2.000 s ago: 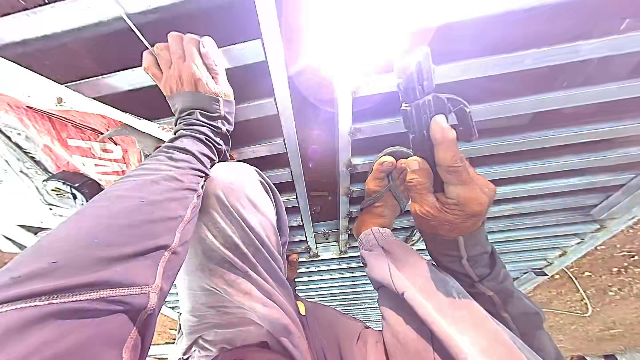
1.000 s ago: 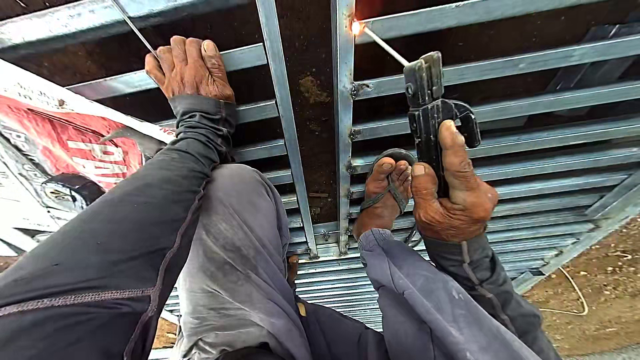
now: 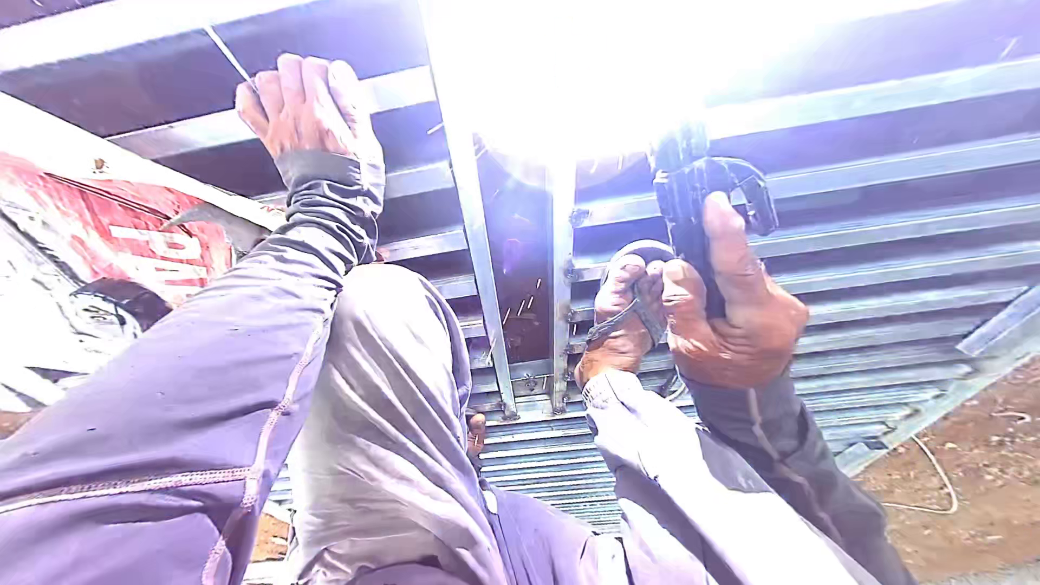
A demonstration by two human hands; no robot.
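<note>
My right hand (image 3: 735,301) grips the black welding electrode holder (image 3: 699,195), thumb laid along its handle. The holder's far end fades into a white welding glare (image 3: 569,73) that hides the electrode and the spot on the metal frame. Below the glare, sparks fly near an upright metal bar (image 3: 562,284). My left hand (image 3: 313,110) rests with curled fingers over a metal slat (image 3: 175,134) of the frame. A thin rod (image 3: 226,53) runs from behind its fingers toward the upper left; whether the hand holds it is unclear.
My sandalled foot (image 3: 621,313) stands on the slats beside the right hand. A second long bar (image 3: 479,268) runs parallel to the upright one. At left lies a red printed sheet (image 3: 154,236) with writing. Bare soil (image 3: 967,471) and a pale cable (image 3: 942,479) show at lower right.
One second ago only a small glow showed at the electrode's tip against an upright bar; now a broad white glare covers that place. The left hand stays where it was.
</note>
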